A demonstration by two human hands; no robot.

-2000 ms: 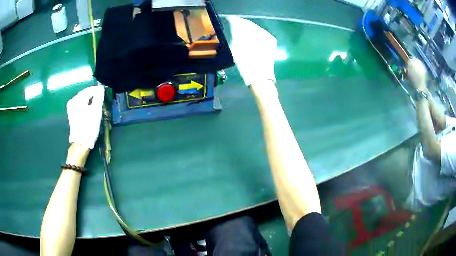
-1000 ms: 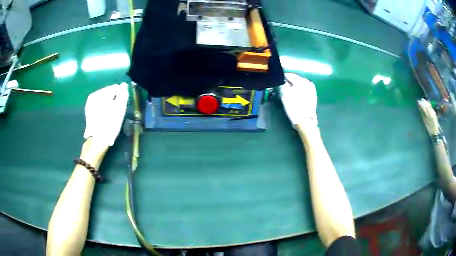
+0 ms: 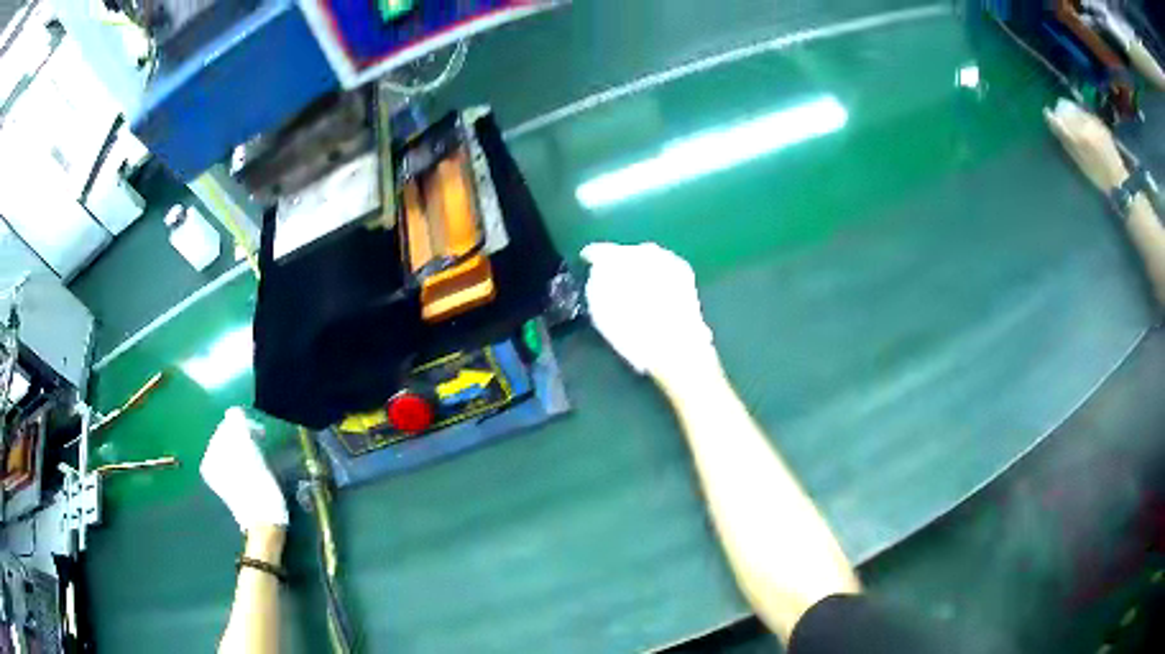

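The small bench press has a blue-grey base (image 3: 441,445) with a red knob (image 3: 410,413) between yellow arrows. A black cloth cover (image 3: 339,326) drapes over it. An orange-copper fixture (image 3: 443,217) lies on its right part, with the silver press head (image 3: 326,205) to its left. My left hand (image 3: 243,470), in a white glove, is at the left side of the base, fingers curled. My right hand (image 3: 649,307), also white-gloved, is at the right side beside a small metal part (image 3: 563,294). Blur hides the fingertips and whether either hand holds anything.
A blue housing (image 3: 236,90) rises at upper left. A white bottle (image 3: 193,238) stands behind the press. Hose and cable (image 3: 325,537) hang left of the base. Copper-brown rods (image 3: 134,465) stick out at far left. Another person's hand (image 3: 1086,143) is at upper right.
The view has turned, so the press now looks tilted and its blue housing shows. The copper fixture is more exposed beside the head. Both hands remain at the sides of the base.
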